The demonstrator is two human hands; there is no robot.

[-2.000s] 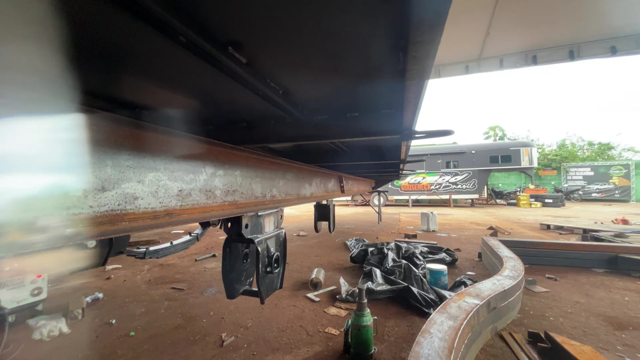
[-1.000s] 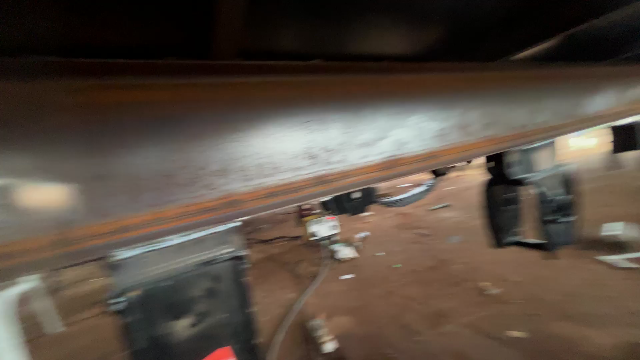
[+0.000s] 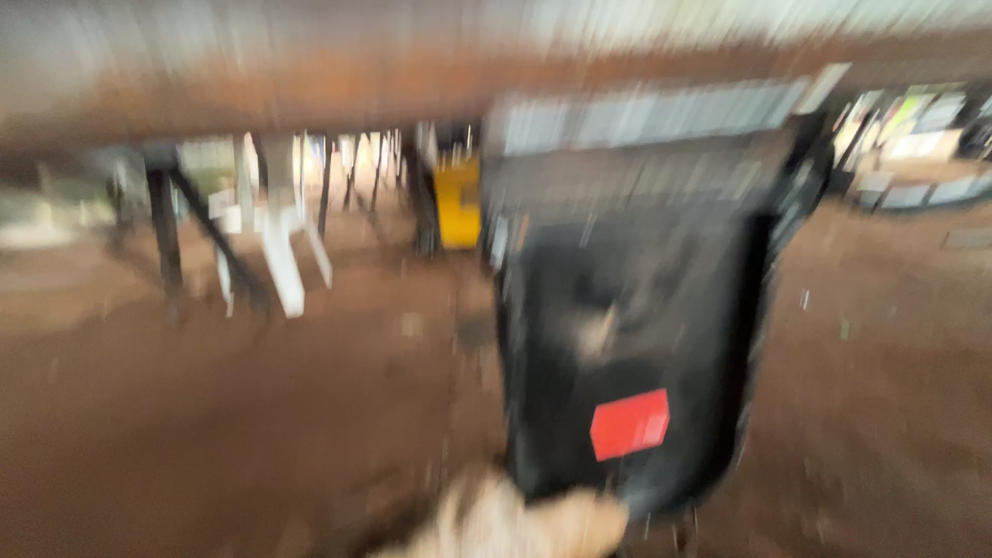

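A black metal hanger bracket (image 3: 643,310) hangs under the rusty steel beam (image 3: 349,85), with a pale strip of bare metal along its top. A flat red piece (image 3: 630,425) shows against the bracket's lower face; whether it is stuck on or held there cannot be told. Blurred at the bottom edge, what looks like my left hand (image 3: 519,519) is at or just in front of the bracket's lower left corner. Its fingers are too smeared to show a grip. My right hand is out of view.
Behind the bracket stands a yellow container or machine (image 3: 457,201). White legs or supports (image 3: 283,263) and dark angled struts (image 3: 163,225) rise from the brown dirt floor (image 3: 271,434) on the left. A curved leaf spring (image 3: 922,194) shows at right.
The view has swung and come much nearer to the bracket, which stood at the lower left one second ago. A hand now shows at the bottom edge.
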